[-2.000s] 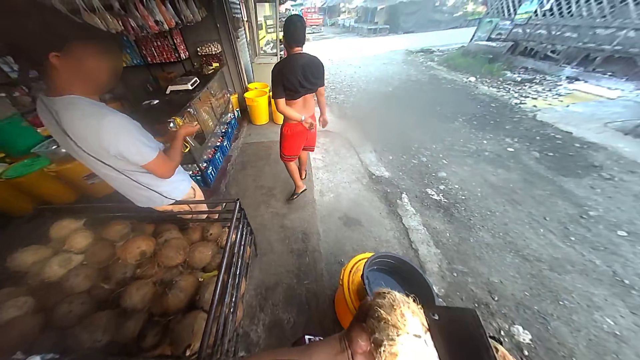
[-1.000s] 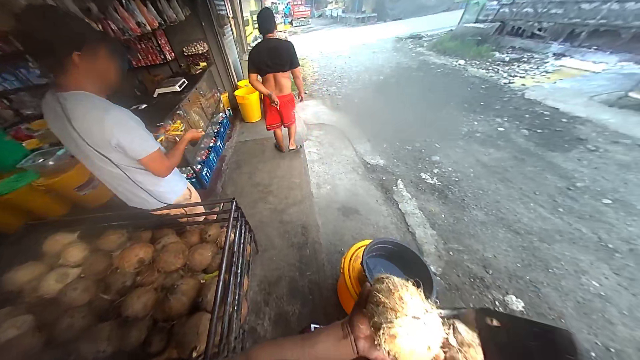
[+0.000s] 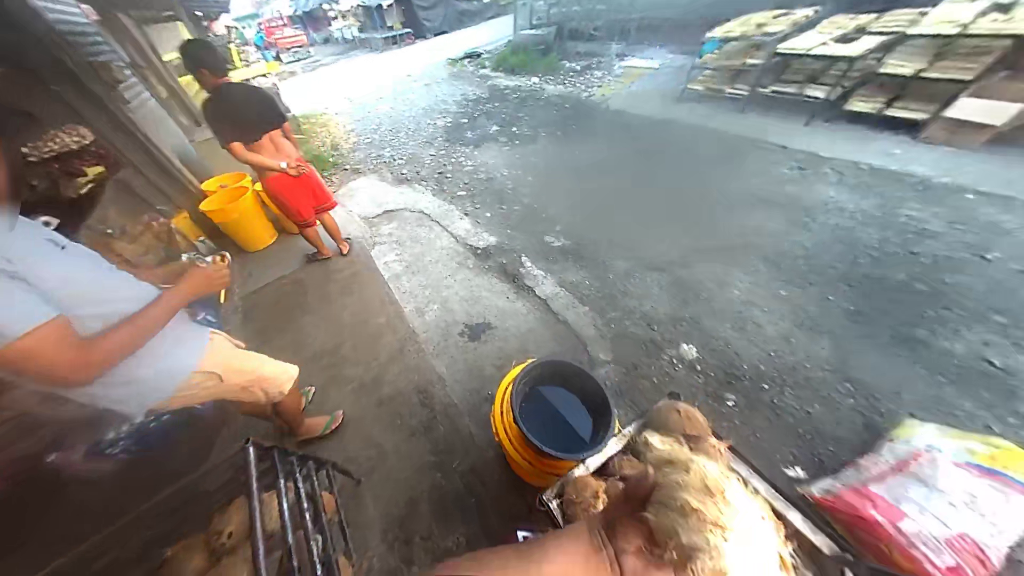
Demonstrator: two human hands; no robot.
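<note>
My left hand [image 3: 632,516] reaches in from the bottom edge, its fingers against a pale, fibrous husked coconut [image 3: 712,504]. The far side of the grip is hidden. This coconut is over a narrow, light-edged container [image 3: 788,500] that holds brown coconuts, one of them [image 3: 676,420] at its far end. Just beyond and to the left stands a black bucket [image 3: 564,408] with dark liquid in it, set in yellow buckets [image 3: 516,448]. My right hand is out of view.
A metal-barred crate [image 3: 300,512] holds coconuts at the lower left. A person in a grey shirt [image 3: 104,304] stands beside it; another in red shorts [image 3: 300,192] stands near yellow buckets [image 3: 240,218]. A printed sack [image 3: 920,496] lies at the right, by the gravel road.
The view has swung right and down, bringing in the sack and the container of coconuts. A dark flat object beside the held coconut in the earlier frames no longer shows.
</note>
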